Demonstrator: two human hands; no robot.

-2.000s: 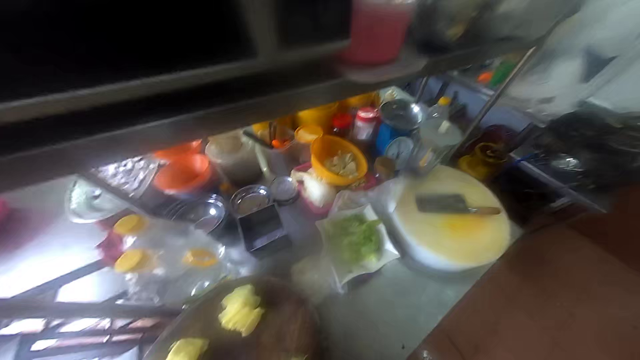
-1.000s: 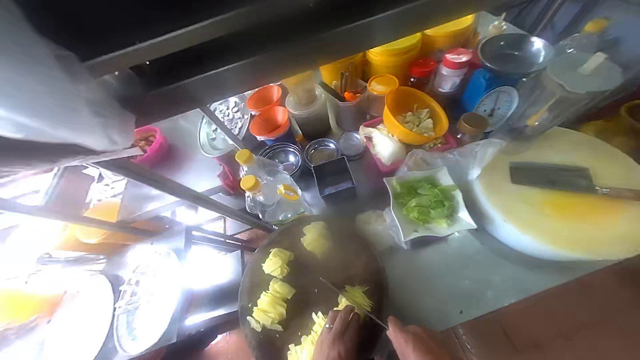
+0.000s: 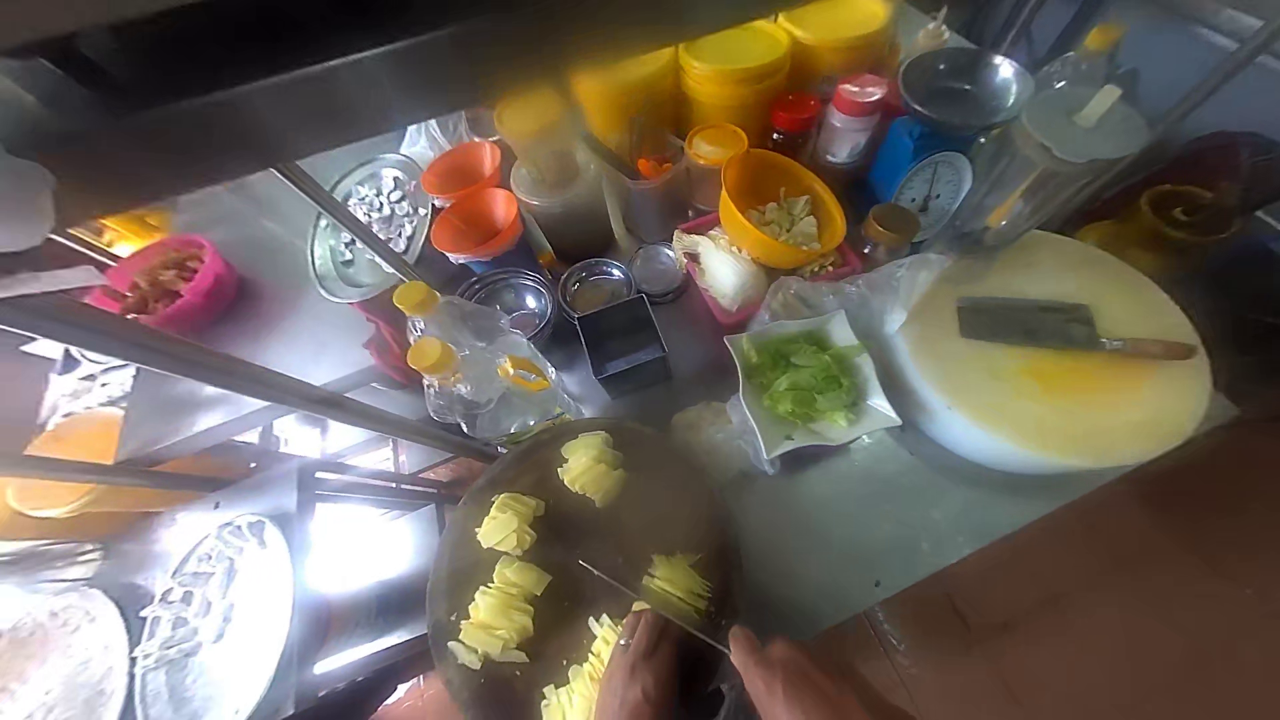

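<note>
A round dark chopping board [image 3: 600,540] bears several piles of pale yellow vegetable slices [image 3: 497,610]. My left hand [image 3: 640,665], with a ring on one finger, presses on sliced pieces at the board's lower right edge. In my right hand [image 3: 790,680] is a knife [image 3: 655,607], its thin blade seen edge-on, beside my left fingers. Just past the blade lies a heap of fine yellow shreds [image 3: 677,585]. The knife's handle is hidden in my fist. What my left fingertips hold is partly covered by the hand.
Right of the board stand a white square dish of chopped greens [image 3: 880,410] and a thick round cutting block [image 3: 1060,420] with a cleaver [image 3: 1030,322]. Behind are plastic bottles [image 3: 470,375], a black square container [image 3: 625,345], an orange colander [image 3: 750,190] and a blue scale [image 3: 900,155]. A metal shelf [image 3: 300,90] crosses above.
The view has swung down and left since two seconds ago, bringing both hands into sight. From one second ago, the hands and knife stay at about the same part of the board.
</note>
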